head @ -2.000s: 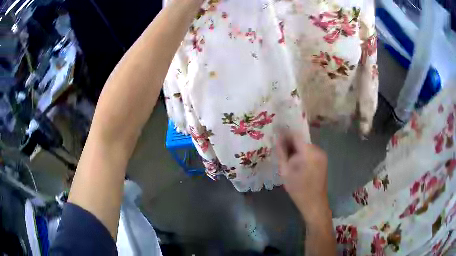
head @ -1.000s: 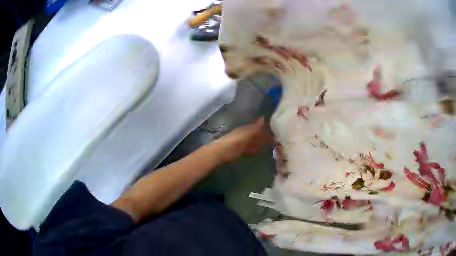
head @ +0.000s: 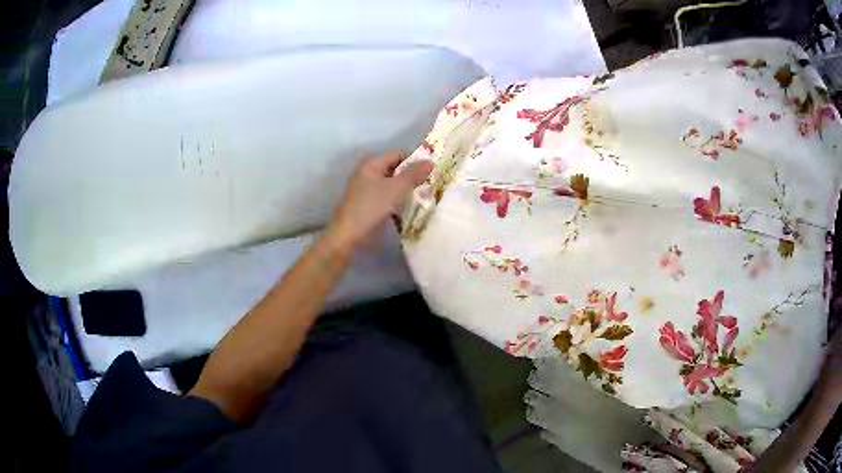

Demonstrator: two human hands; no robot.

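The floral garment (head: 637, 231), cream with pink-red flowers and brown-green leaves, is spread out on the right. Its narrow finished end lies over the rounded tip of the white padded pressing buck (head: 240, 157). My left hand (head: 378, 199) grips the edge of that end, thumb on top. A fine seam runs across the garment, and a plain off-white layer (head: 582, 416) hangs below its lower edge. My right hand is cut off near the right edge; only the forearm (head: 812, 420) shows beside the cloth, and its fingers are hidden.
The white ironing table (head: 369, 23) extends behind and under the buck. A dark flat rectangle (head: 113, 313) lies at its near left edge. A worn, speckled metal bar (head: 146, 37) is at the back left. A thin pale hose or cable (head: 706, 7) curves at the top right.
The view has turned to the buck. The garment has moved up to the buck's tip with its narrow end over it, and my left hand, free of it one second ago, now holds its edge.
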